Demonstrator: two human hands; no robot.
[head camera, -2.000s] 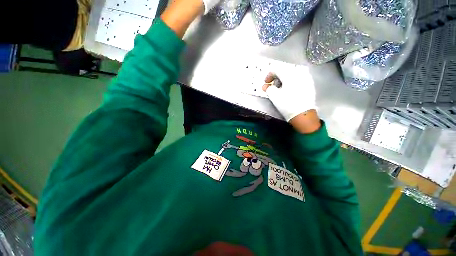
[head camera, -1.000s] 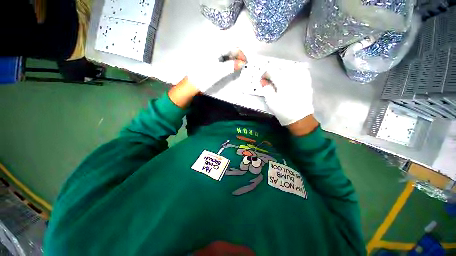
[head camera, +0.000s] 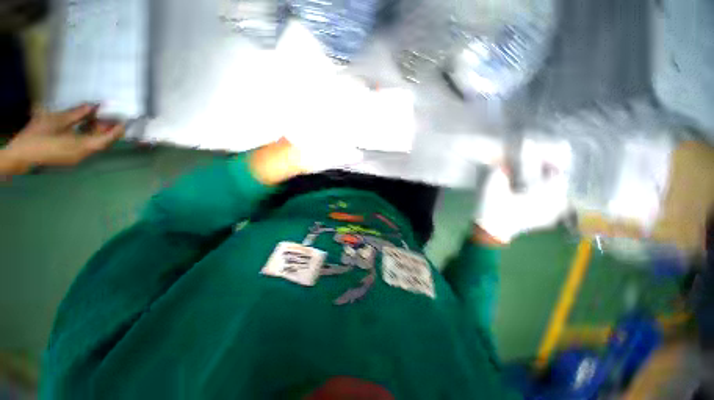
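Observation:
The frame is blurred and overexposed. A pale sheet-metal panel (head camera: 394, 121) lies flat near the table's front edge. My left hand (head camera: 317, 117), in a white glove, is over the panel's left part; its fingers wash out against the bright metal. My right hand (head camera: 523, 195), also white-gloved, is at the right front table edge, against a pale holed metal housing (head camera: 552, 156). Blur hides whether its fingers grip the housing. No single fastener can be made out at either hand.
Bulging clear bags of silver-blue fasteners (head camera: 501, 51) stand along the far side. Grey stacked housings (head camera: 599, 62) are at right. Another person's bare hand (head camera: 66, 139) is at the near edge of a pale housing (head camera: 102, 58) at left. Cardboard (head camera: 689, 195) is at far right.
My right hand has left the panel and moved right to the housing. My left hand stays around the panel. Another person's hand has appeared at left. The view has shifted.

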